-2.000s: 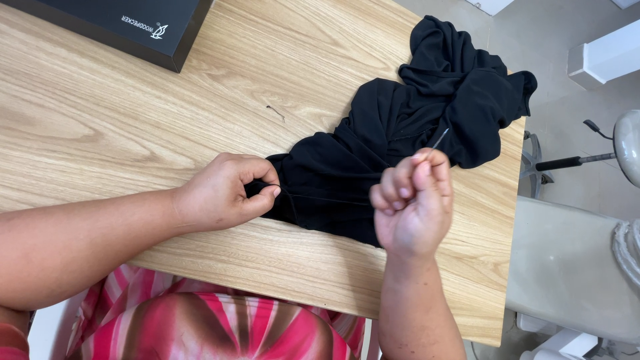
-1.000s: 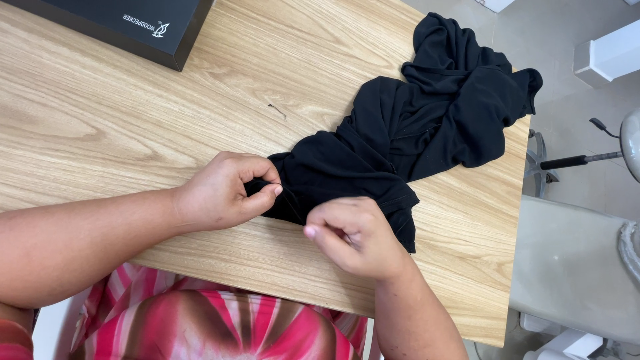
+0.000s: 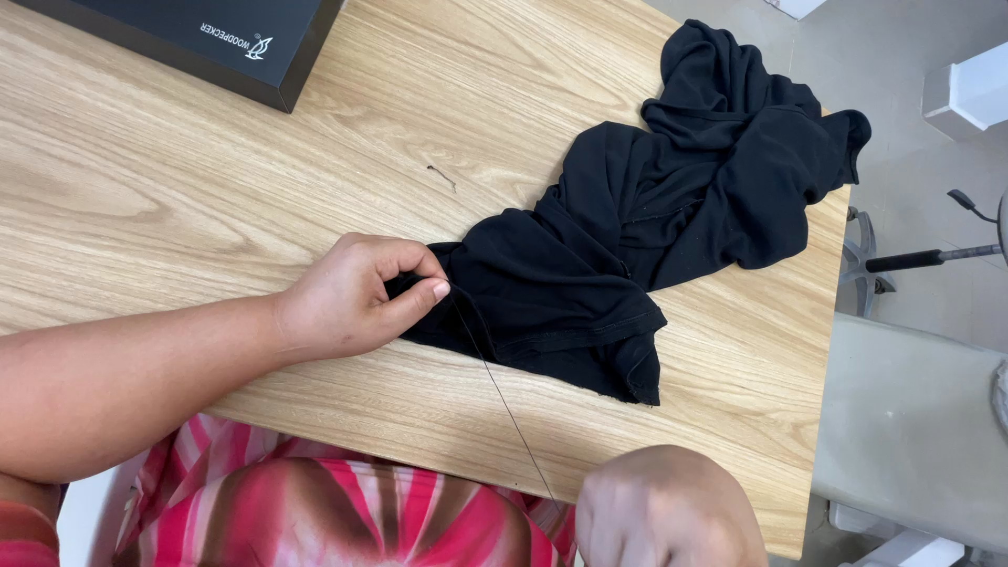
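A black fabric garment (image 3: 583, 244) lies crumpled across the wooden table. My left hand (image 3: 370, 295) pinches its left edge between thumb and forefinger. From that pinch a dark thread (image 3: 504, 402) runs taut, down and to the right, toward my right hand (image 3: 665, 508). That hand is blurred, at the bottom of the view over the table's near edge. Its fingers point down and are partly cut off, so whether a needle is in them cannot be seen.
A black box (image 3: 181, 47) with a Woodpecker mark sits at the upper left of the wooden table (image 3: 157, 181). A short scrap of dark thread (image 3: 442, 177) lies above the garment. Beyond the right edge are a grey seat (image 3: 906, 409) and a chair base (image 3: 862, 252).
My right hand, raised with a needle in its fingers two seconds ago, has come down toward me, drawing the thread out. My left hand has stayed on the fabric edge.
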